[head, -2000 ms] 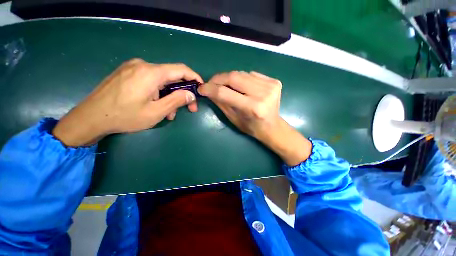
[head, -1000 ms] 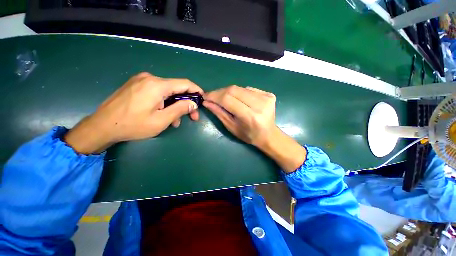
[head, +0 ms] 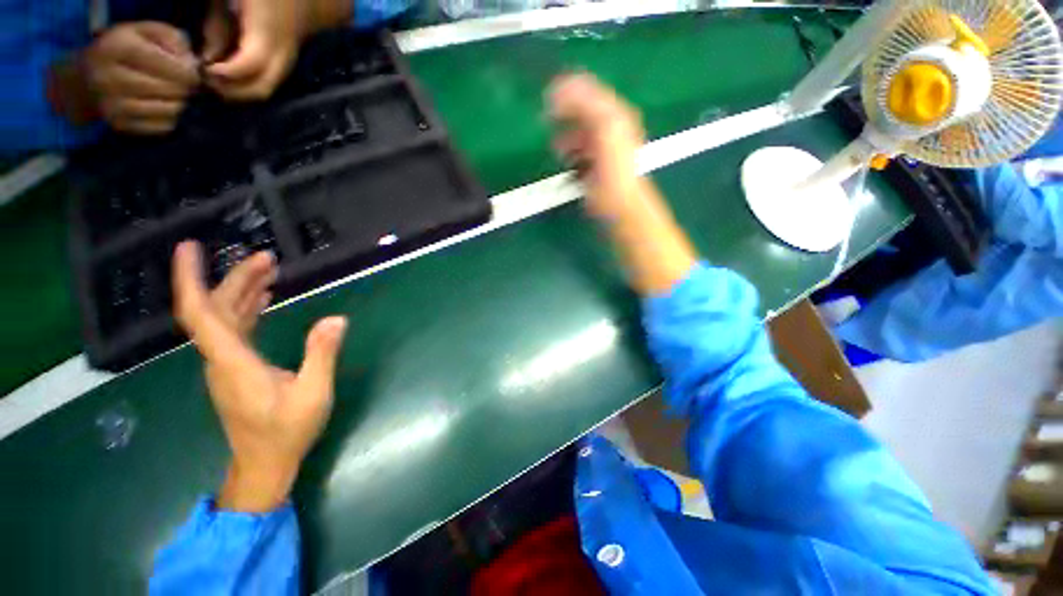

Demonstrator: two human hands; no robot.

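Observation:
The black foam parts tray [head: 385, 207] lies at the upper left, with small black parts in several of its pockets. My left hand [head: 262, 367] is open and empty, its fingers spread at the tray's near edge. My right hand [head: 600, 140] is raised above the white rail, right of the tray. It is blurred. A small dark spot shows below its fingers, and I cannot tell whether it holds anything.
Another person's hands [head: 192, 70] work over the tray's far side. A fan with a white base [head: 798, 198] stands at the right. Clear plastic film [head: 115, 426] lies on the green bench [head: 443, 373] at left. Another person's blue sleeve [head: 933, 297] is at far right.
The view has swung, showing more of the tray and the other person's hands. My hands have parted: the left has opened near the tray, the right has moved to the rail. The glossy black piece is out of my left hand.

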